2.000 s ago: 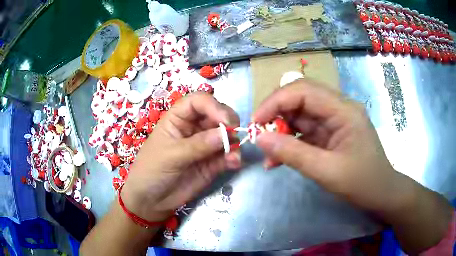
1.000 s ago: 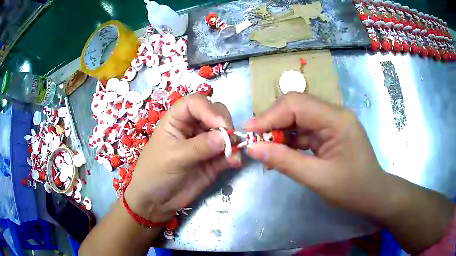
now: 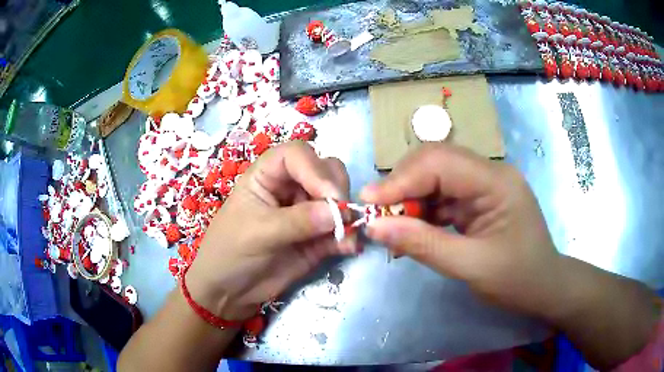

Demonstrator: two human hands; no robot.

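My left hand [image 3: 273,225] pinches a thin white base disc [image 3: 336,220] edge-on between thumb and fingers. My right hand [image 3: 466,218] holds a small red-and-white figurine [image 3: 393,210] lying sideways, its red head to the right. The figurine's white and red limbs point left and meet or nearly meet the disc; the fingers partly hide the contact. Beyond the hands, a white round patch [image 3: 432,123] lies on a tan cardboard pad [image 3: 397,145], with a small red-tipped piece beside it.
A heap of discs and figurines [image 3: 211,174] lies left of my hands. Behind are yellow tape [image 3: 191,73], a white bottle [image 3: 250,27] and a dark board [image 3: 327,73]. Figurine rows [image 3: 597,54] stand far right. A hoop [image 3: 111,247] and phone [image 3: 109,316] are left.
The right fingers have shifted on the figurine, and its head has turned from tilted to level. The cardboard's white round, partly covered earlier, now shows fully. The view has moved slightly.
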